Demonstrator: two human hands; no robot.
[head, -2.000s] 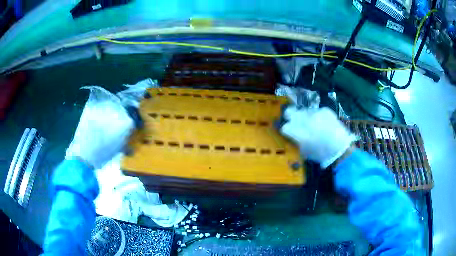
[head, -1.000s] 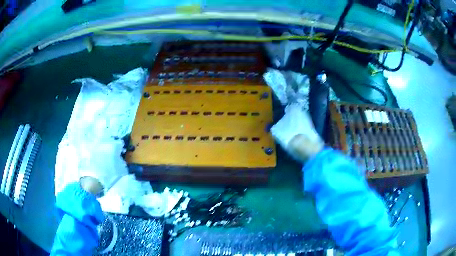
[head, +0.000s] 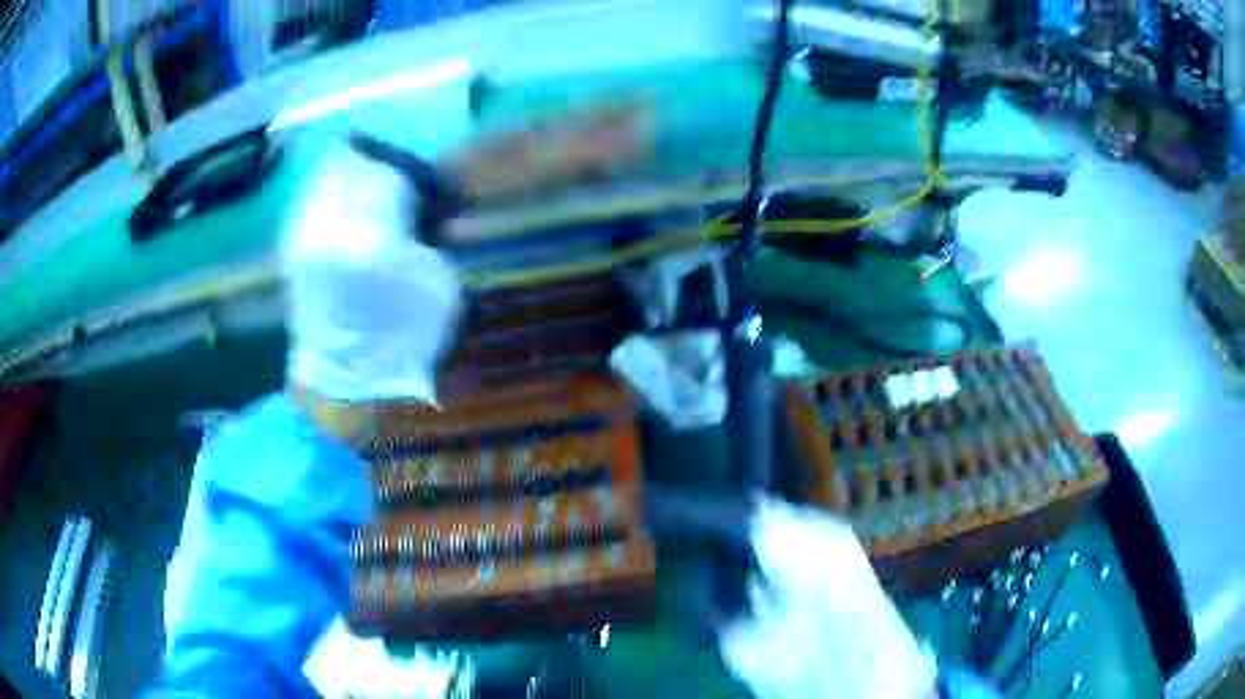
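The left carrier board stack [head: 505, 546] lies in front of me, its top showing rows of small dark parts with silver legs. My left hand [head: 362, 294], white-gloved with dark fingertips, is raised over the stack's back left, at the raised shelf. A blurred flat brownish board [head: 560, 148] lies just right of its fingertips; blur hides whether they grip it. My right hand [head: 819, 608], also white-gloved, is low at the stack's right side. Its dark fingers are blurred against the dark background, and I cannot tell whether they hold anything.
The black electric screwdriver [head: 751, 410] is upright between the stacks. The right carrier stack [head: 956, 451] has white pieces on top. Clear plastic [head: 676, 376] lies behind. Silver ribbed bars [head: 75, 601] are at far left, thin wires [head: 1024, 615] at lower right. The green shelf [head: 874, 130] crosses the back.
The yellow slotted board is gone from the stack, uncovering rows of parts. My left hand has moved up to the shelf; my right hand is lower in the picture. The view has shifted.
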